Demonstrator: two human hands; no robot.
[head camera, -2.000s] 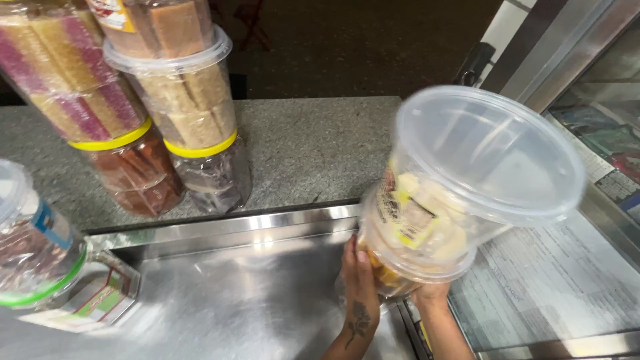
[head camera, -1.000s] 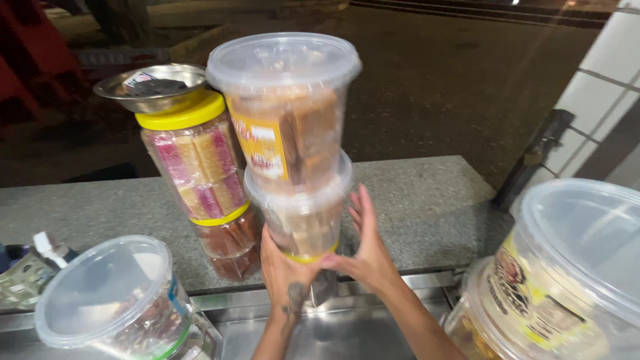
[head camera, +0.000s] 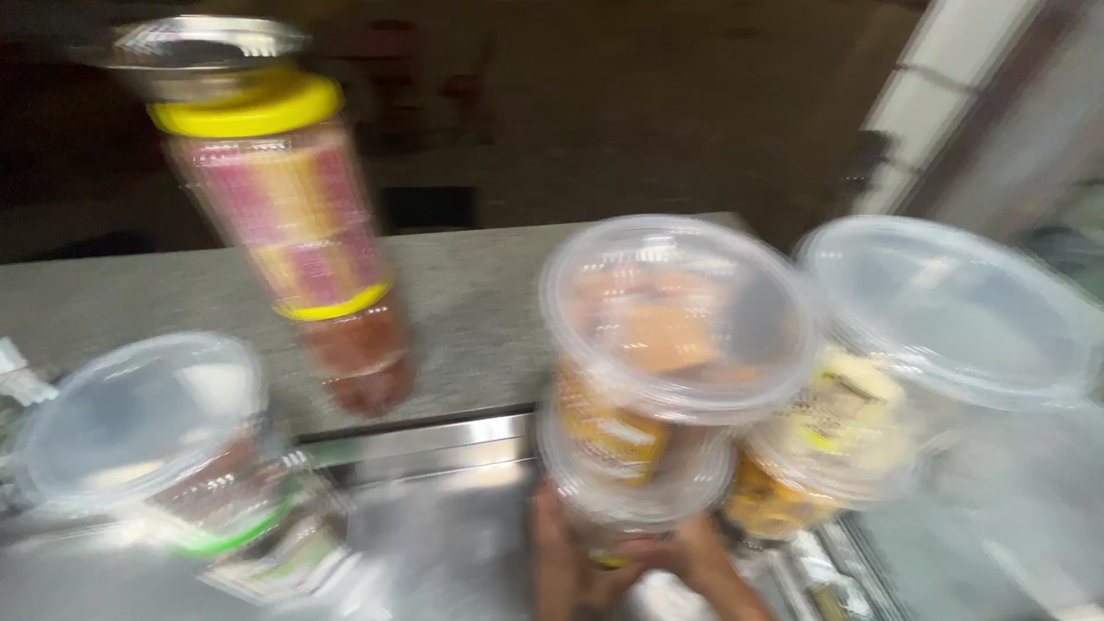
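Note:
Both my hands are around the lower part of a stack of clear plastic tubs, my left hand on its left side and my right hand on its right. On top is a wide tub with a translucent lid and orange-brown pieces inside. The tub beneath is partly hidden by it and by my fingers. Just to the right, seemingly against the held stack, stand a lidded tub with pale contents and one with yellow-orange contents. The view is blurred by motion.
A tall stack of yellow-lidded jars with a metal bowl on top stands on the grey stone ledge. At the left, more tubs stand on the stainless steel counter. A white tiled post rises at the right.
The stack in my hands stood on the stone ledge beside the yellow-lidded jars; it is now over the steel counter, next to the tubs at the right.

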